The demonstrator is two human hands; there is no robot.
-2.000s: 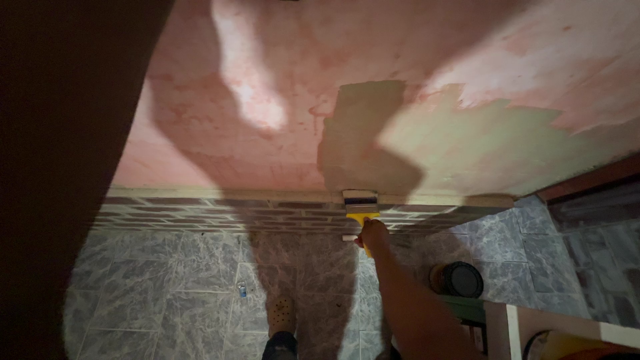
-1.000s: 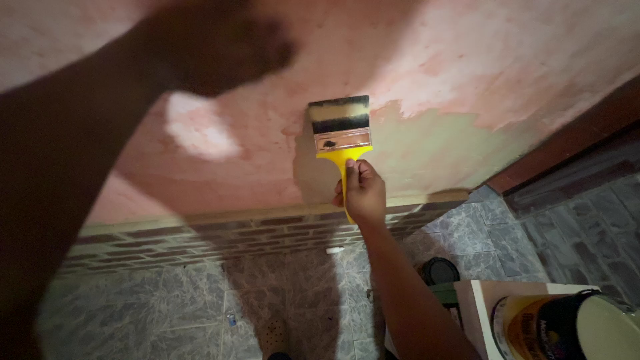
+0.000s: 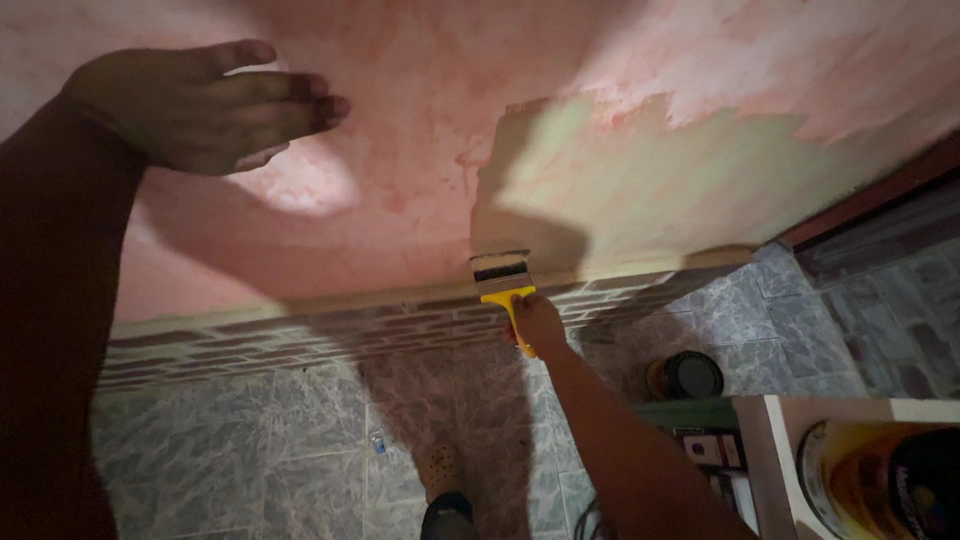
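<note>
My right hand (image 3: 538, 327) grips the yellow handle of a wide flat paintbrush (image 3: 504, 279). Its dark bristles, coated pale at the tip, lie at the lower left edge of a greenish-beige painted patch (image 3: 645, 187), just above the ledge over the brick-patterned strip. The rest of the wall (image 3: 375, 202) is blotchy pink. At the upper left, my left hand (image 3: 217, 109) holds nothing; its thumb is apart from the other fingers, in front of the pink wall. Whether it touches the wall, I cannot tell.
Brick-patterned trim (image 3: 300, 341) runs along the wall's base above grey tiles (image 3: 217, 442). A dark-lidded can (image 3: 694, 375) stands on the floor at right. Nearer are a shelf unit (image 3: 776, 450) and a paint container (image 3: 847, 472). A foot in a perforated clog (image 3: 442, 469) is below, beside a small packet (image 3: 378, 442).
The brush in my right hand has moved down from the painted patch's left part to just above the ledge. My left hand now shows more clearly, farther left than one second ago.
</note>
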